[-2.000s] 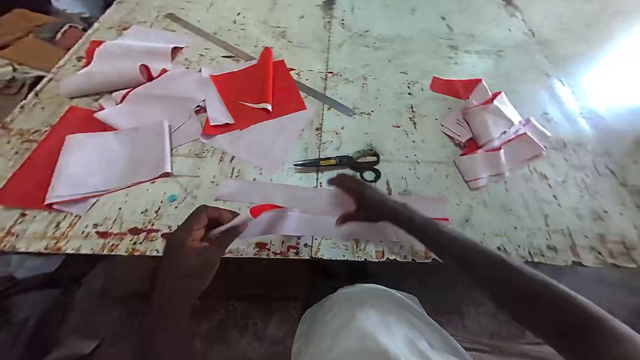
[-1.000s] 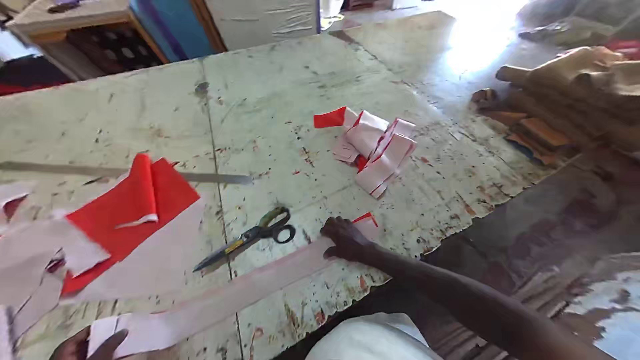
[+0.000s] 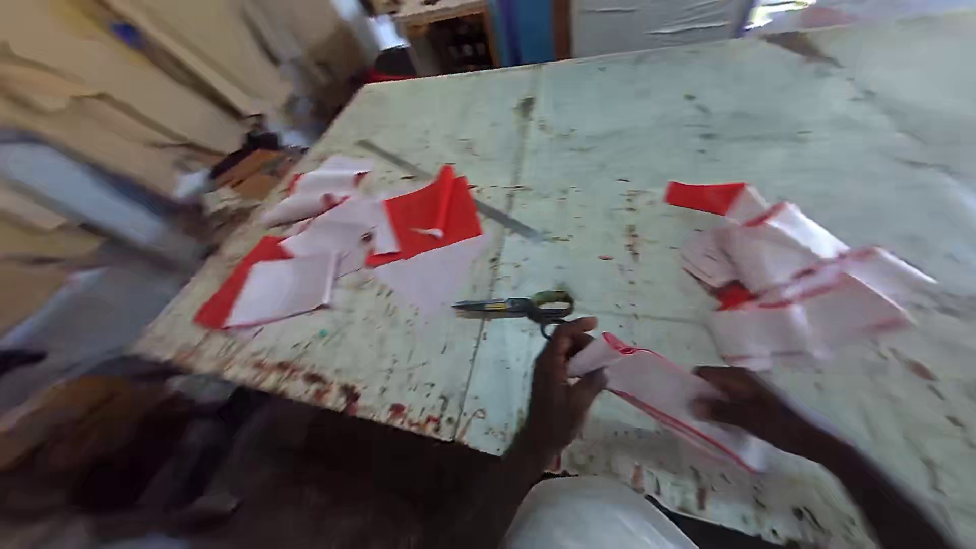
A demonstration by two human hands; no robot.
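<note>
A pale pink fabric strip with red edges lies near the table's front edge, its left end raised and folded over. That end is gripped between the thumb and fingers of my left hand. On the strip's right part rests my right hand, blurred, its fingertips partly hidden, so its grip is unclear. Just above my left hand lie scissors with dark handles. To the right is a loose heap of red and pale strips. Red fabric and folded pale pieces lie at the left.
A long metal ruler lies partly under the red fabric on the stained, pale table. The table's front edge runs just before my lap. Brownish pieces are beyond its left edge, and furniture stands behind the far edge.
The strip, stretched long across the table a second ago, is now folded shorter between my hands. My left hand has come closer to my right and to the scissors. The view has swung left.
</note>
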